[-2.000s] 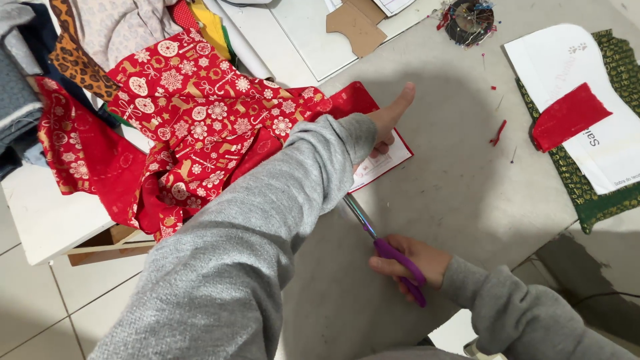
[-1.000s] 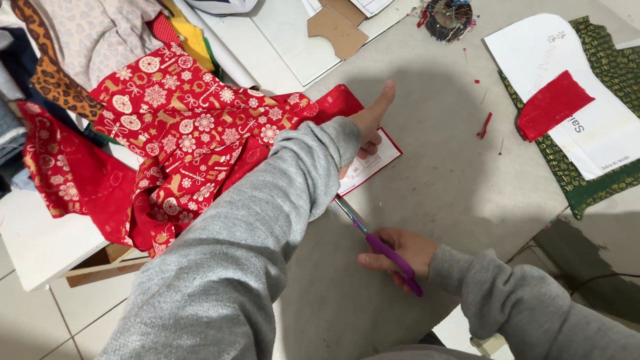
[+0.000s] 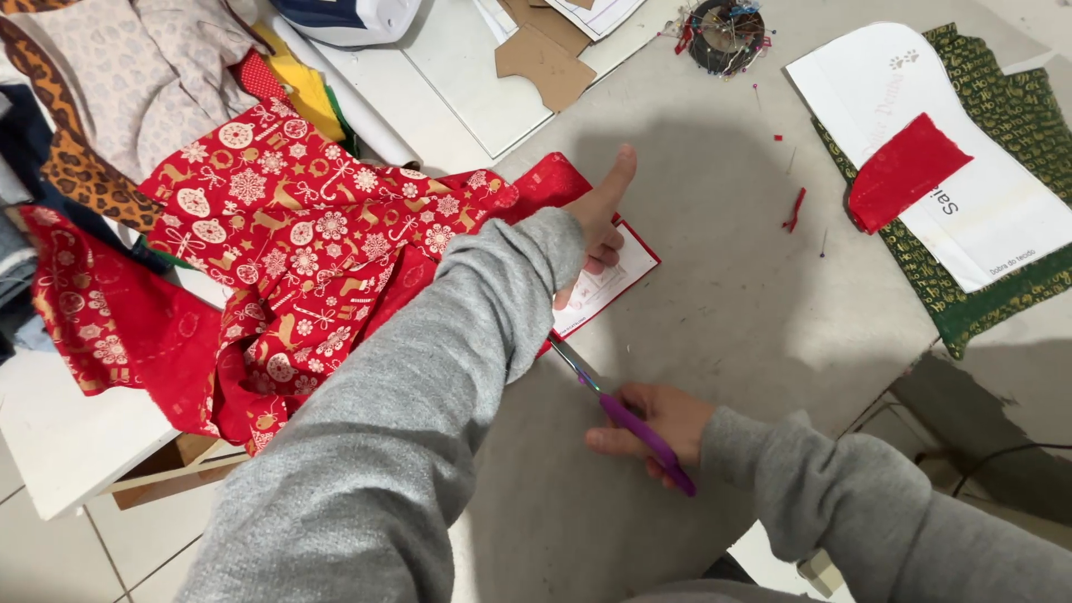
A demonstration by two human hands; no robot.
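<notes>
My left hand [image 3: 601, 226] presses a white paper pattern piece [image 3: 624, 272] onto red fabric, thumb and fingers spread, gripping nothing. A narrow red edge of cloth shows around the paper. Red Christmas-print fabric [image 3: 327, 222] lies bunched to the left, partly under my left sleeve. My right hand [image 3: 662, 427] holds purple-handled scissors [image 3: 636, 431]. Their blades reach up-left to the lower corner of the paper and red cloth; the tips are hidden at the fabric edge.
A round pin holder [image 3: 727, 38] stands at the top, with loose pins and a red scrap [image 3: 796, 209] below it. At right, a white paper pattern [image 3: 946, 167] and red cloth piece [image 3: 909, 172] lie on green printed fabric [image 3: 1005, 100]. Brown card pieces [image 3: 544, 67] lie top centre.
</notes>
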